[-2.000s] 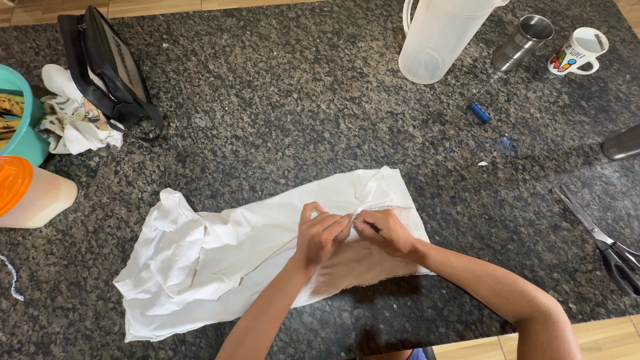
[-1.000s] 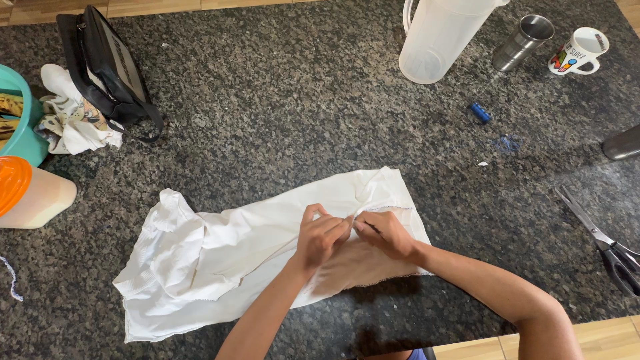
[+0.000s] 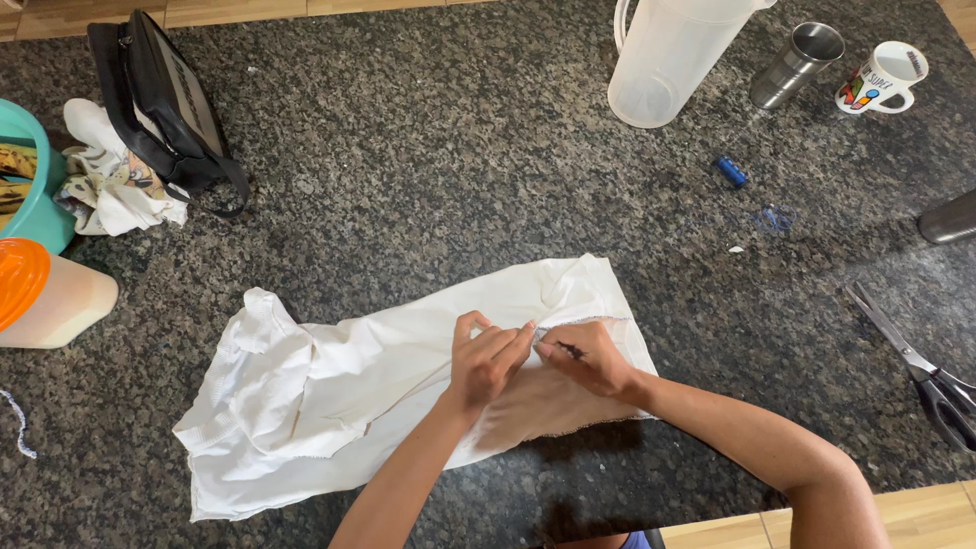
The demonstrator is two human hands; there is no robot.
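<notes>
White cloth, seemingly a garment (image 3: 396, 335), lies spread on the dark granite counter (image 3: 427, 152), bunched at its left end. A dark stitched seam runs near its right end. My left hand (image 3: 488, 358) pinches the fabric at that seam between thumb and fingers. Close beside it, fingertips almost touching, my right hand (image 3: 587, 354) is closed on the same seam; any needle or small tool in it is too small to make out. Beyond the cloth lie a blue thread spool (image 3: 731, 172) and a loose tangle of blue thread (image 3: 775, 219).
Scissors (image 3: 915, 362) lie at the right. Behind stand a plastic pitcher (image 3: 675, 61), a steel cup (image 3: 797, 65) and a mug (image 3: 881, 80). At the left are a black bag (image 3: 164, 107), a crumpled cloth (image 3: 126, 198), a teal bowl (image 3: 46, 206) and an orange-lidded container (image 3: 69, 301).
</notes>
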